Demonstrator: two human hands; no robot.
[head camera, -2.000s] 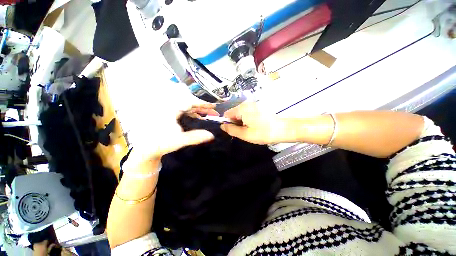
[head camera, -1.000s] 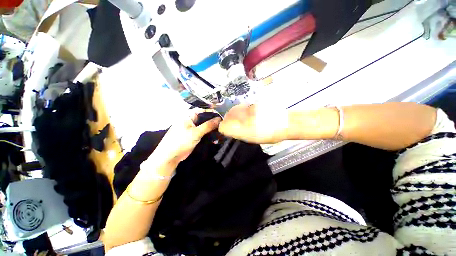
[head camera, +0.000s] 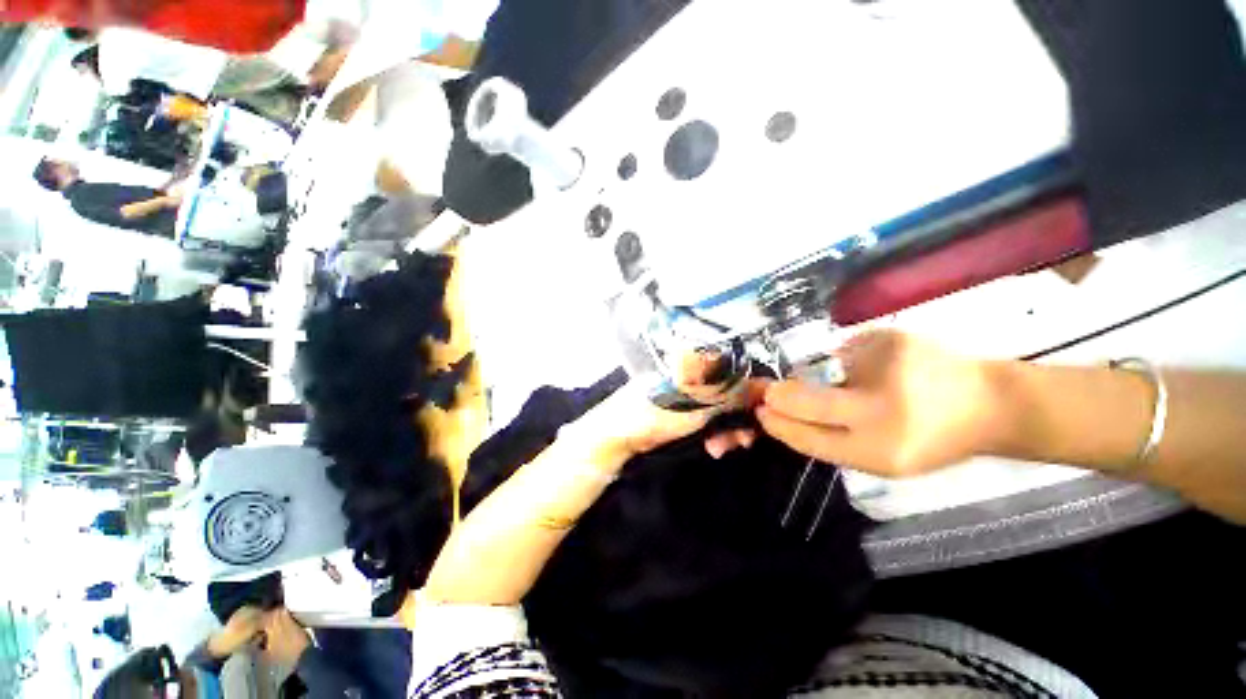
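The white sewing machine head (head camera: 875, 103) stands above my hands. Black fabric (head camera: 683, 560) lies over the table edge and my lap. My left hand (head camera: 663, 417) is at the needle area, its fingers on the edge of the black fabric. My right hand (head camera: 888, 403) is right beside it, fingertips together near the presser foot area, which the fingers partly hide. Silver tweezers or snips (head camera: 814, 500) stick out below my right hand, their two thin prongs pointing down over the fabric.
A heap of black pieces (head camera: 376, 410) lies at left on the wooden strip (head camera: 462, 396). A grey box with a round fan grille (head camera: 260, 516) is at lower left. A person in dark clothes (head camera: 116, 202) is at far left; another person's hands (head camera: 267, 631) show at lower left.
The view has swung left, showing more of the workshop. The fingers of both hands are now closer to the needle area, and the silver prongs show more clearly below my right hand.
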